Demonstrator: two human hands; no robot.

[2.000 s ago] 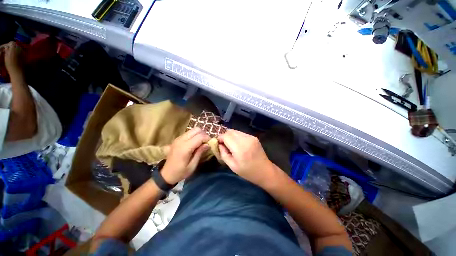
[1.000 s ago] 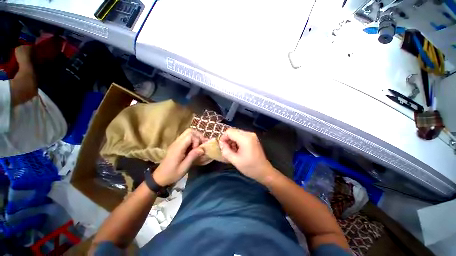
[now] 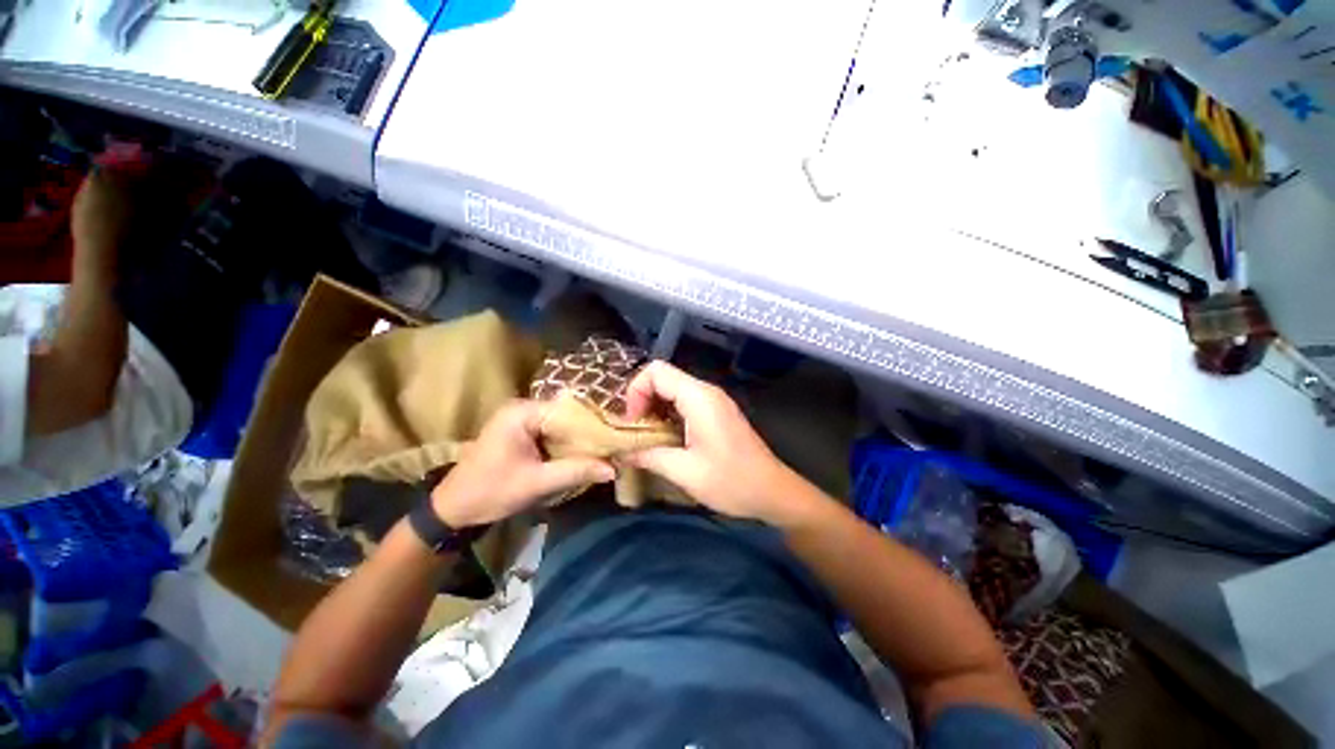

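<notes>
The tan jacket (image 3: 425, 384) lies over my lap and hangs to the left over a cardboard box, with its gathered edge towards me. A maroon part with a white lattice pattern (image 3: 590, 369) shows just beyond my hands. My left hand (image 3: 515, 465) pinches a folded tan piece of the jacket from the left, thumb on top. My right hand (image 3: 688, 443) grips the same fold from the right. Both hands are bare and close together above my lap. Some fingertips are hidden in the cloth.
A white sewing table (image 3: 644, 161) with a ruler edge spans the top; black snips (image 3: 1149, 269) lie on it. The open cardboard box (image 3: 249, 512) is at left. A person's arm (image 3: 91, 322) is at far left. A blue crate (image 3: 900, 476) and darker patterned garment (image 3: 1066, 666) are at right.
The tan cloth between my hands is now folded over and bunched, with more of it showing. My left thumb has moved across it. The view has shifted slightly.
</notes>
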